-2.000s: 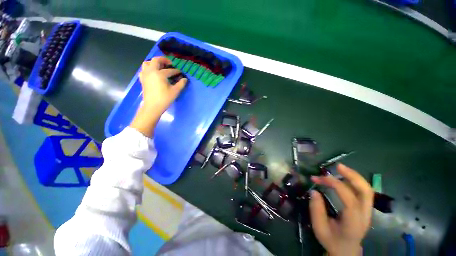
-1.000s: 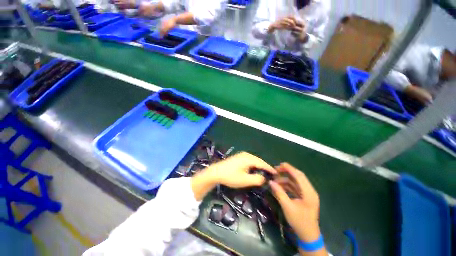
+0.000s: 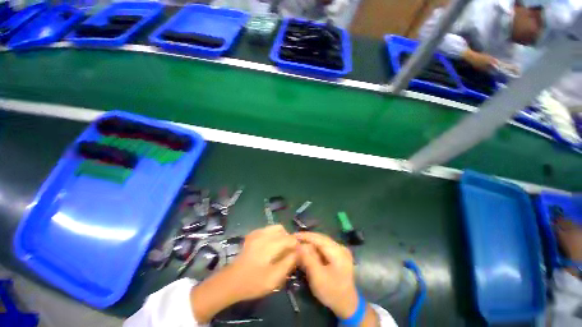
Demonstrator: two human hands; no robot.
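Observation:
My left hand [image 3: 265,258] and my right hand [image 3: 327,265] are together over the pile, fingertips meeting. What they pinch is mostly hidden; a small dark part shows below them, and I cannot tell if it is held. Black housings [image 3: 214,223] with thin silver metal rods lie loose left of and around my hands. A separate board-and-housing unit [image 3: 345,221], green and black, lies just right of my hands. The blue left parts tray [image 3: 96,223] holds two rows of board-and-housing assemblies [image 3: 143,135] at its far end, green strips towards me.
A deep blue right tray [image 3: 504,243] stands at the right. A blue coiled cord [image 3: 418,290] lies right of my right hand. A white rail [image 3: 287,145] borders the green conveyor belt [image 3: 255,105]. Beyond are a slanted metal post [image 3: 498,89], more blue trays and people in white.
The view has swung right. My left hand has left the tray since the oldest frame and met my right hand. A second row of assemblies shows in the tray.

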